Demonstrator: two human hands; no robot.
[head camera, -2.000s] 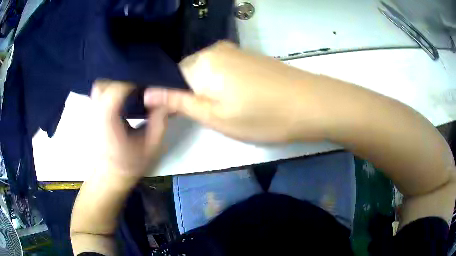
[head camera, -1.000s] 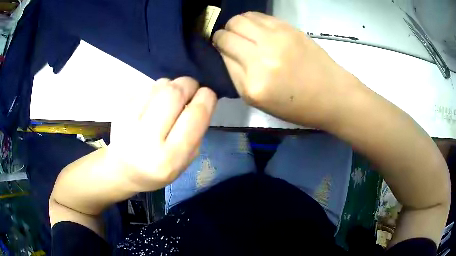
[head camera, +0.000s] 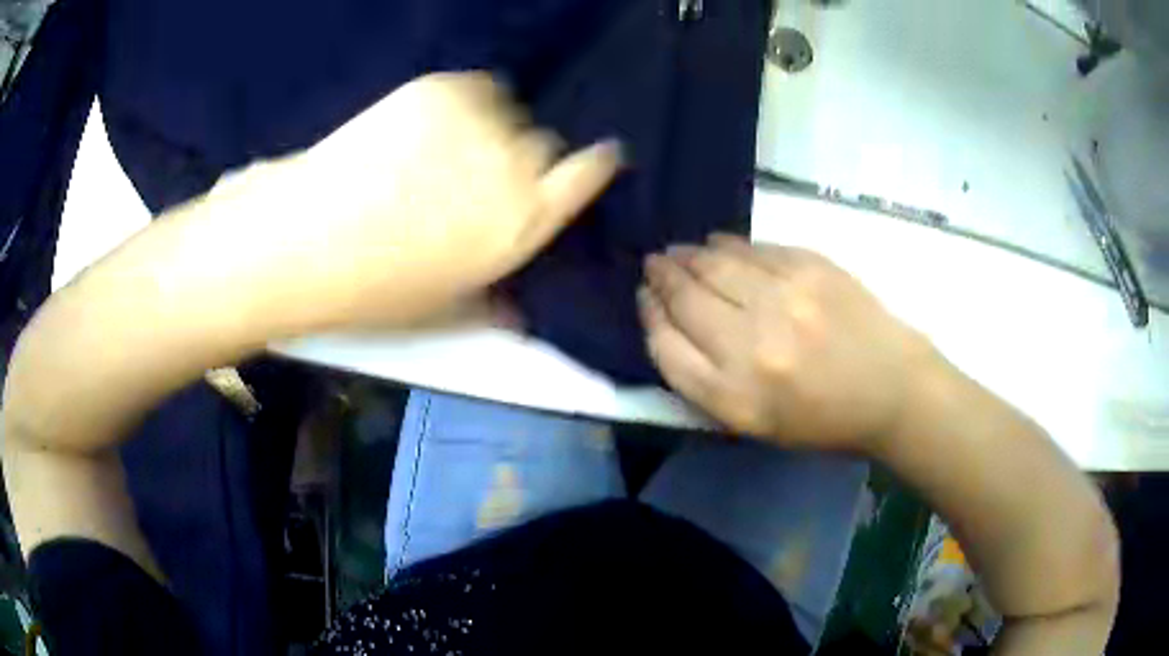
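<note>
The dark navy garment (head camera: 667, 141) lies over the machine bed and off the table's left side. My left hand (head camera: 436, 192) is on the cloth left of centre, blurred, thumb pointing right; whether it grips the cloth cannot be told. My right hand (head camera: 782, 346) is at the cloth's right edge near the table front, fingers bent, fingertips on the navy cloth; whether they pinch it is unclear. A small part of the presser foot (head camera: 691, 8) shows at the top edge. The needle plate is hidden by the cloth.
The white table (head camera: 1000, 346) has a curved front edge above the wearer's lap. A round metal disc (head camera: 791, 50) sits right of the cloth. Long silver tweezers or snips (head camera: 1108, 241) lie at the far right. A small dark object (head camera: 1097, 49) is at the upper right.
My left hand has moved up and onto the cloth. My right hand has moved down towards the front edge. The cloth now lies flatter and further right, and the tan label no longer shows.
</note>
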